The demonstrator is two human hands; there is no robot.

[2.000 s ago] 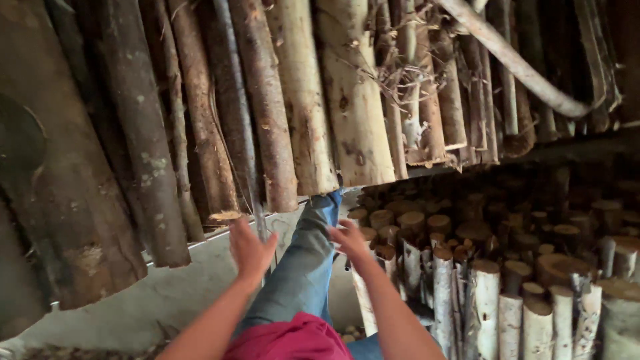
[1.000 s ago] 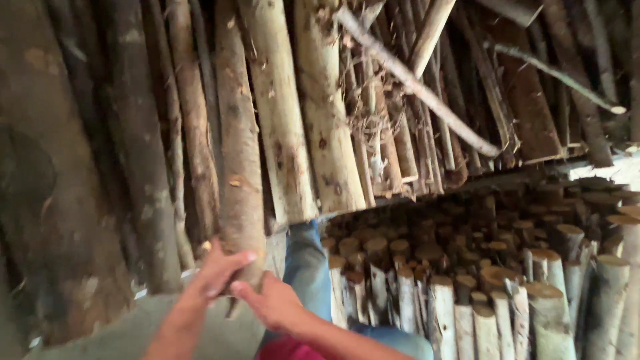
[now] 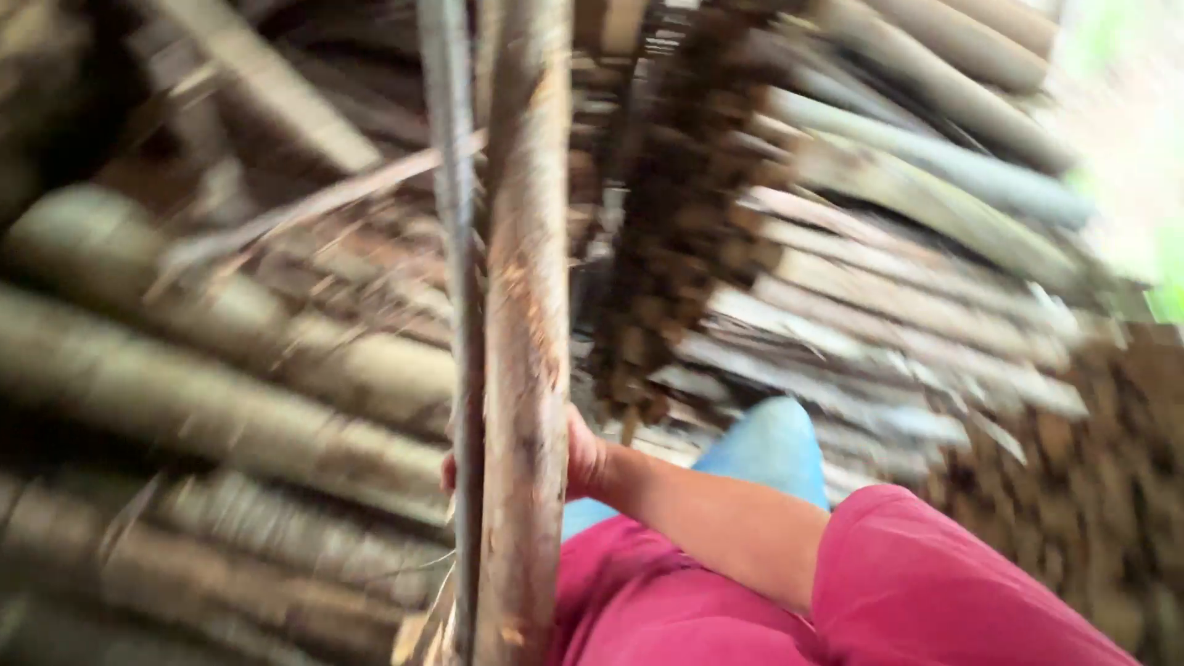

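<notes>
A long bark-covered log (image 3: 525, 333) stands near the middle of the view, running from the top edge to the bottom edge. A thinner grey pole (image 3: 455, 231) lies close along its left side. My right hand (image 3: 585, 458) reaches behind the log from the right and grips it at the lower middle. Fingertips show just left of the thin pole at the same height; whose hand they belong to is partly hidden, and the grip seems to take in both pieces. My left hand cannot be made out. The picture is blurred by motion.
Thick logs (image 3: 213, 398) lie stacked at the left, with a thin bent branch (image 3: 314, 199) across them. Rows of pale cut logs (image 3: 906, 277) fill the right, near a bright opening. Brown cut ends (image 3: 1064, 481) show at the lower right. My jeans-clad knee (image 3: 772, 444) is below.
Two seconds ago both hands were empty; one second ago they were at the lower end of a log. Now the log is upright before me. The view has swung round strongly.
</notes>
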